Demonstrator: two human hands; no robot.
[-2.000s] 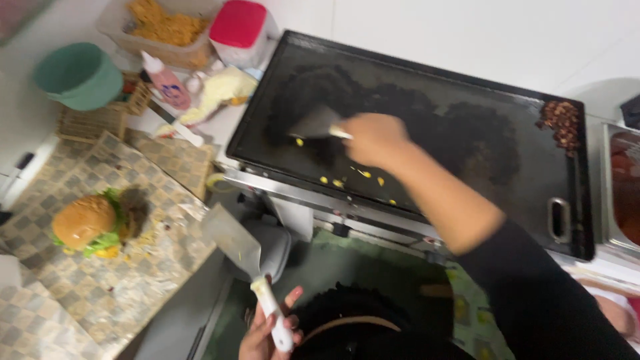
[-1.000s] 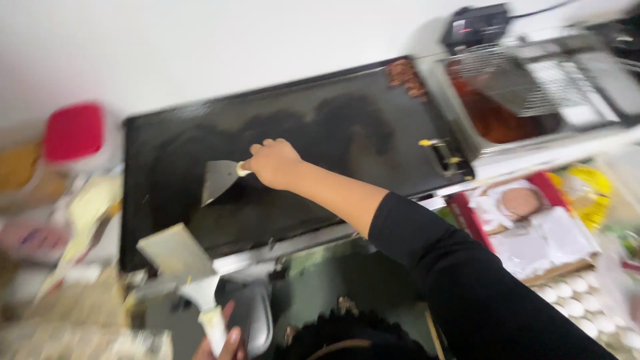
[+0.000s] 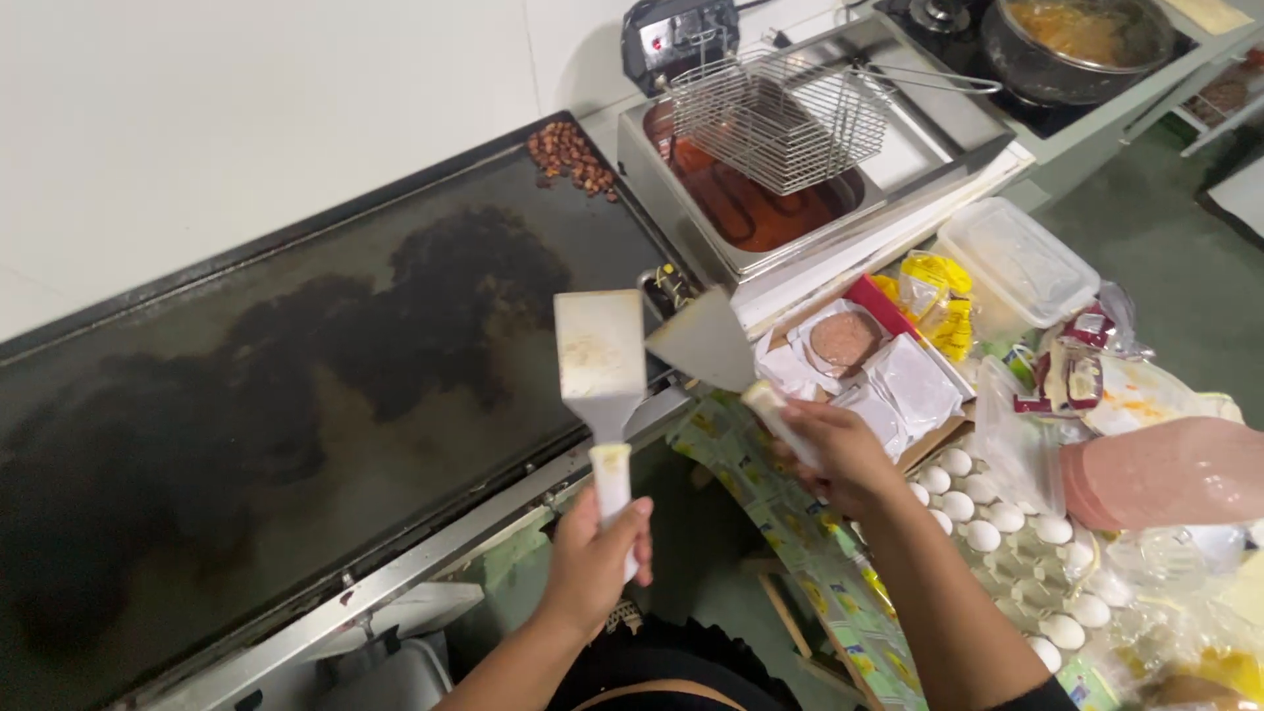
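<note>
My left hand grips the white handle of a wide metal spatula, its flat blade raised at the front edge of the black griddle. My right hand is closed around the pale handle of a metal scraper, whose blade is by the griddle's right front corner. That corner has a drain slot with yellow scraps in it. Browned meat bits lie in a heap at the griddle's back right corner. Dark residue marks the griddle's surface.
Right of the griddle, a deep fryer holds reddish oil, with a wire basket over it. Beyond is a pot on a stove. Nearer stand a box of paper-wrapped patties, an egg tray and a pink bottle.
The view has swung right. My right hand with the scraper has moved from over the griddle to its right front corner. The yellow scraps, earlier on the griddle's surface, are at the drain slot.
</note>
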